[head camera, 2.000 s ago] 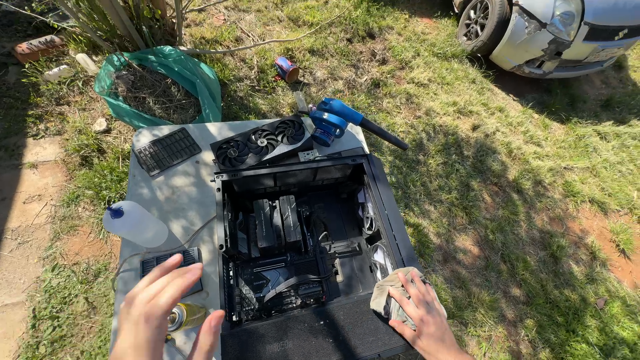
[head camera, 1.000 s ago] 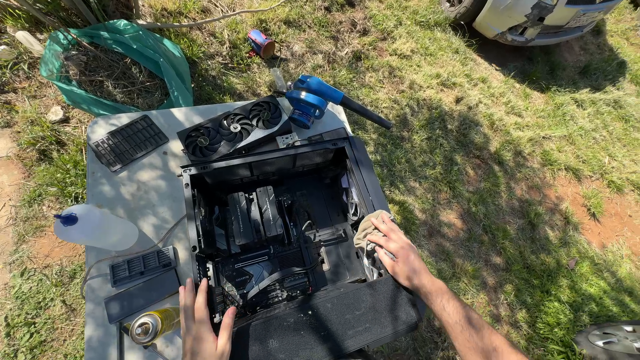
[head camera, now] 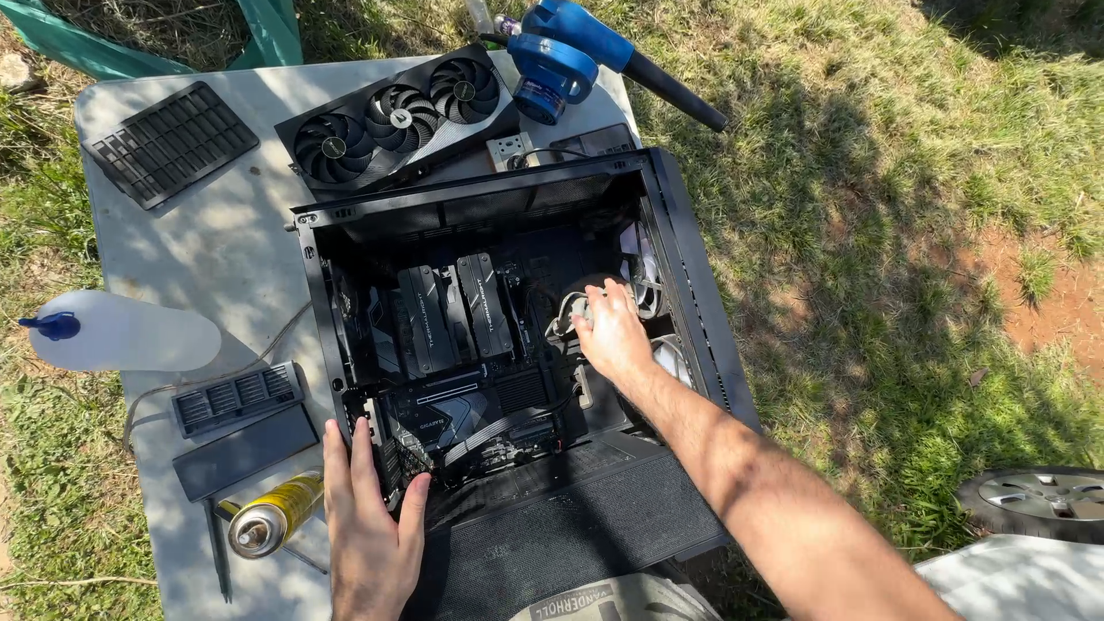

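Note:
An uncovered black computer case point(head camera: 703, 285) lies on a white table. Inside are a Thermalright twin-tower CPU cooler point(head camera: 457, 310) and a Gigabyte motherboard point(head camera: 435, 418). My right hand point(head camera: 614, 332) reaches into the case, pressing a crumpled light cloth point(head camera: 565, 317) at the inner right part, beside the cooler. My left hand point(head camera: 373, 517) rests with fingers spread at the case's near left corner, holding nothing. A graphics card with three fans point(head camera: 397, 121) lies behind the case.
A blue electric blower point(head camera: 561, 60) stands at the back. To the left are a slotted black panel point(head camera: 177, 142), a translucent bottle point(head camera: 129, 332), a small vent cover point(head camera: 237, 398) and a yellow spray can point(head camera: 276, 513). A wheel point(head camera: 1039, 504) lies on the grass at right.
My right hand has moved with the cloth from the case's right edge into its interior. My left hand came down from above the table's near left to the case's corner.

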